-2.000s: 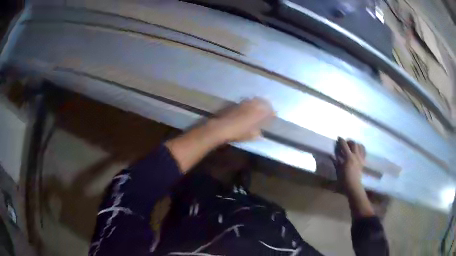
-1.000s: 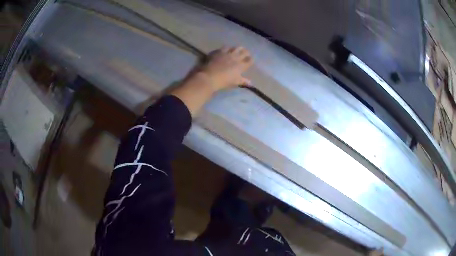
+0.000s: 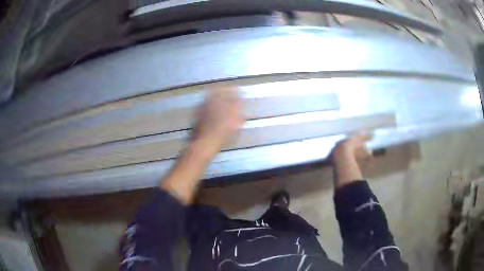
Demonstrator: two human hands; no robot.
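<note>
Two long, narrow grey-beige board strips lie roughly parallel on the silver sliding table [image 3: 297, 55]. The farther strip [image 3: 297, 104] ends left of the nearer strip's end. A narrow bright gap shows between the strips toward the right. My left hand [image 3: 220, 114] is blurred and lies over the farther strip; its fingers are unclear. My right hand [image 3: 353, 148] is at the table's near edge, its fingertips close to the right part of the nearer strip [image 3: 366, 124]. Whether it grips the strip or the edge is unclear.
A table slot [image 3: 392, 75] runs beyond the strips. A long pale metal bar [image 3: 175, 6] and dark saw parts lie past the far edge. A dark shoe [image 3: 280, 199] shows below the table. Blurred clutter stands at the lower right.
The view has turned. The strip under my left hand has shifted from over the table slot toward me, beside the other strip. My right hand has come fully into view at the near edge.
</note>
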